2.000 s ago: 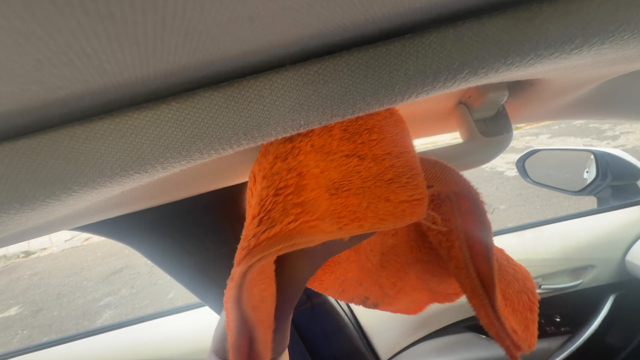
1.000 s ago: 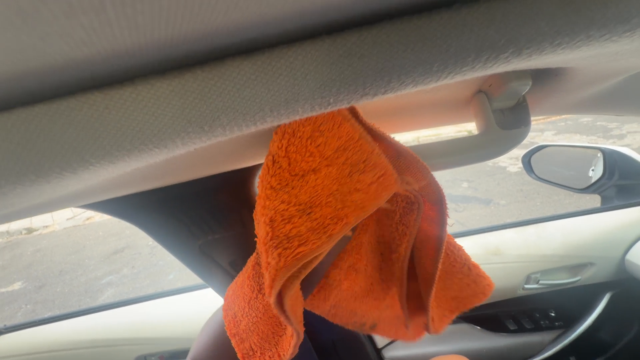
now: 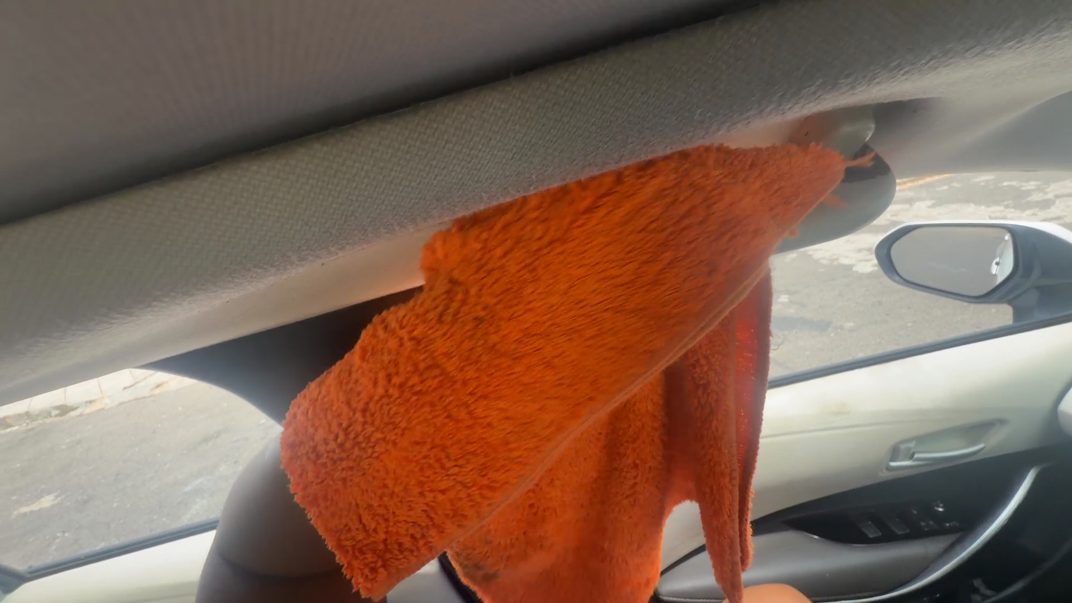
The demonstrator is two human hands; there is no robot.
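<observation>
An orange plush microfibre cloth (image 3: 536,360) is raised against the underside of the car's roof edge. Its upper right end lies over part of the grab handle (image 3: 846,209), and its lower folds hang down in front of the door. Neither my left hand nor my right hand can be made out; whatever holds the cloth up is hidden behind it. A small patch of skin (image 3: 766,595) shows at the bottom edge, and I cannot tell which body part it is.
The fabric roof lining (image 3: 469,159) crosses the upper view. A seat back (image 3: 268,519) stands at lower left beside the dark door pillar (image 3: 293,360). At right are the door's inner handle (image 3: 938,452), window switches (image 3: 896,523) and the outside mirror (image 3: 955,260).
The cloth has moved right along the roof edge and is spread wider. It now covers part of the grab handle, which stood uncovered to its right one second ago.
</observation>
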